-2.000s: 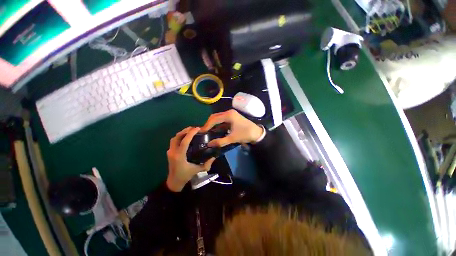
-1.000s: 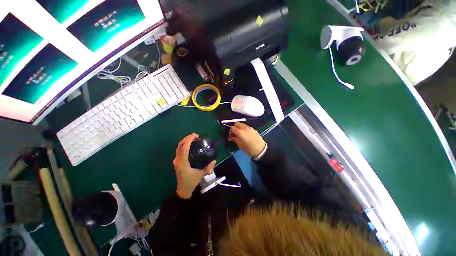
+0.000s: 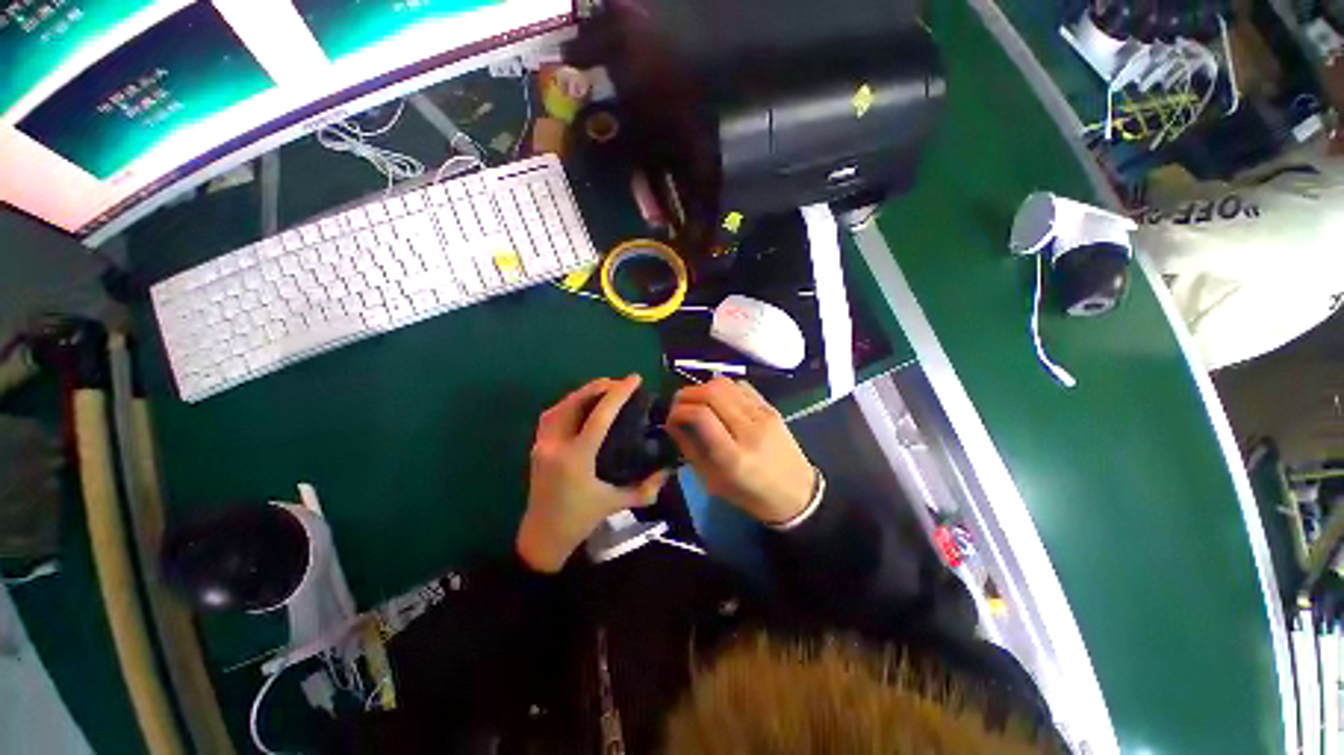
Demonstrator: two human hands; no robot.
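Note:
A security camera with a glossy black ball head is held at the bench's front edge. Its white base and a thin white lead show below the hands. My left hand is wrapped around the left side of the black ball. My right hand has its fingertips at the ball's right side; whether they pinch something small is hidden by the fingers.
A second camera lies at the lower left with cables. A third camera sits on the green line at right. The keyboard, yellow tape roll, mouse and black printer-like box stand beyond. A person's pale sleeve shows at right.
My right hand has moved left from beside the thin sticks near the mouse to the black ball. My left hand still holds the camera. The whole view has shifted.

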